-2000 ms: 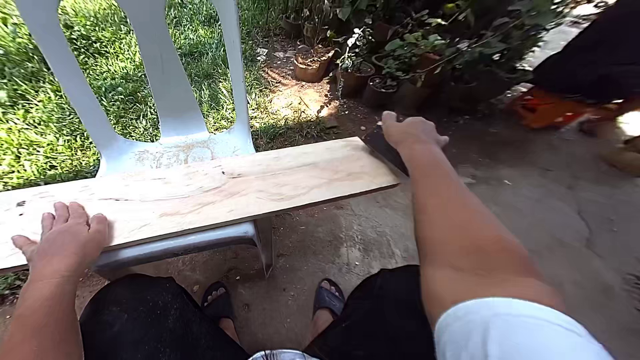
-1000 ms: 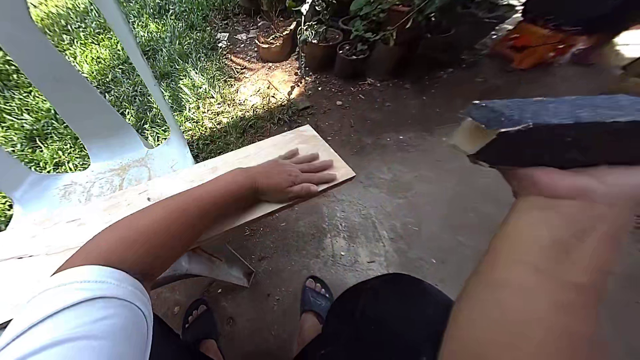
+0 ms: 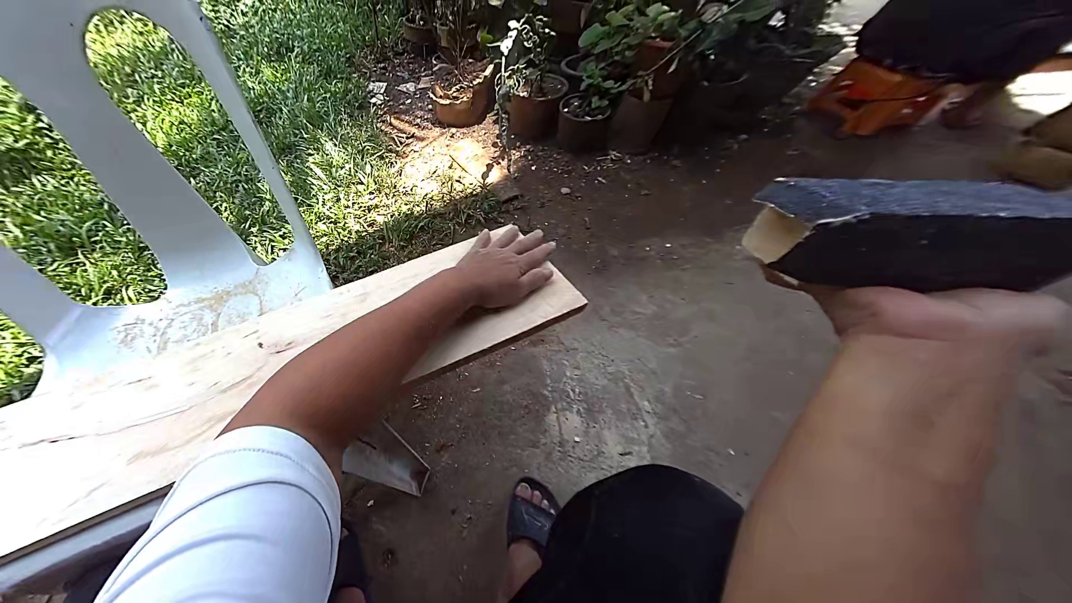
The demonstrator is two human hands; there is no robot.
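Observation:
A pale wooden board (image 3: 193, 368) lies across the seat of a white plastic chair (image 3: 142, 159), its right end jutting past the seat. My left hand (image 3: 505, 270) rests palm down on the board near that end, fingers spread. At the right, my right hand (image 3: 930, 314) is raised above the ground, palm up, with a sanding block (image 3: 938, 247) in it. The block is wrapped in dark abrasive sheet, and a pale bare end shows at its left. The board's left end is out of view.
Potted plants (image 3: 586, 117) stand in a row at the back, beside grass (image 3: 318, 109). A person in dark clothing (image 3: 963, 38) is at the upper right, near an orange object (image 3: 879, 96). My sandalled foot (image 3: 532, 515) is on the concrete floor (image 3: 620, 394) below.
My left hand has moved from the board's left part to its right end. My right hand has left the board with the block, now turned palm up at the right.

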